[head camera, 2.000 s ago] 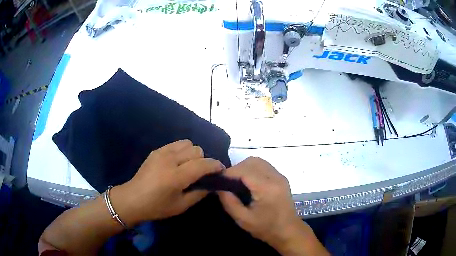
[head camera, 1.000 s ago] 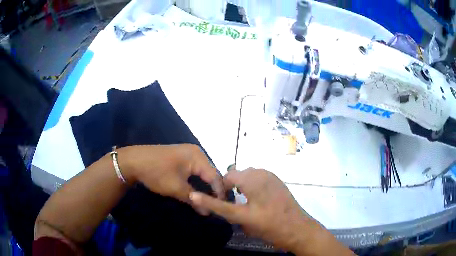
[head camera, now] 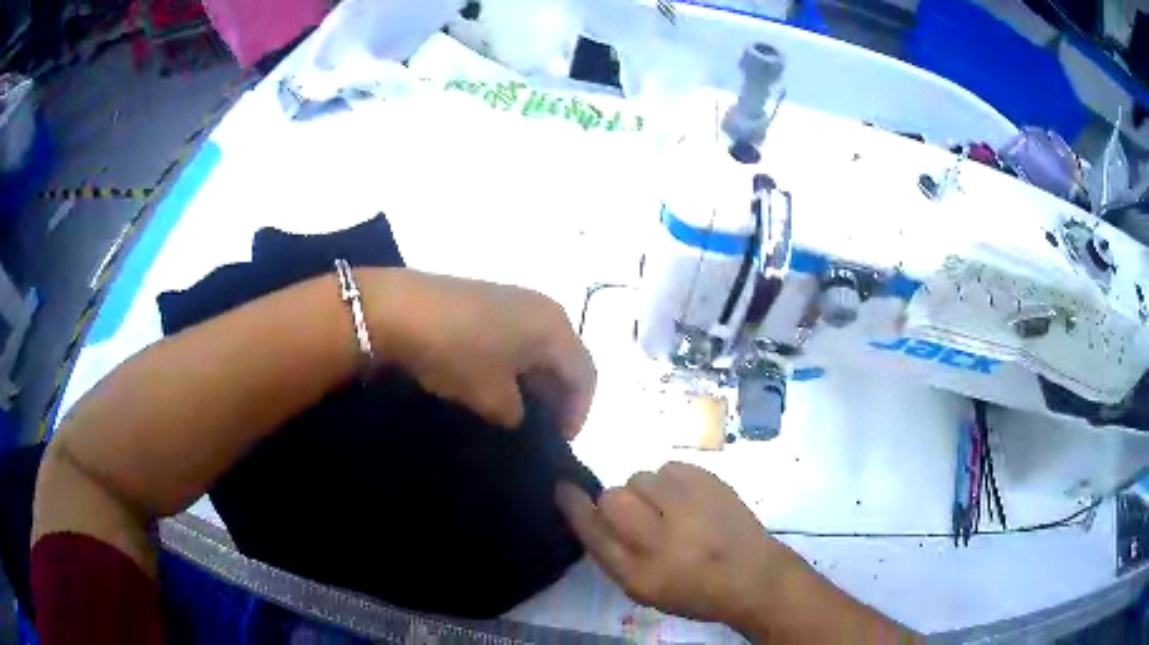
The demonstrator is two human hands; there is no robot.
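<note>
A large black garment panel lies on the white table left of the needle, its wavy cut end at the upper left and its near part over the front edge scale. My left hand is bent over its upper right part and grips the cloth with the fingers. My right hand pinches its right edge between thumb and fingers. The white sewing machine head stands to the right. Its presser foot has no black cloth under it. A grey-blue cylinder sits beside the foot.
Thin pink, blue and black sticks lie under the machine arm. A handwritten size note is on the arm. A clear plastic bag and green print are at the far left. Blue tape runs along the left table edge.
The view has shifted with the head. The cloth has moved up from the front edge onto the table. My left hand has moved up and over it; my right hand has shifted to its right edge.
</note>
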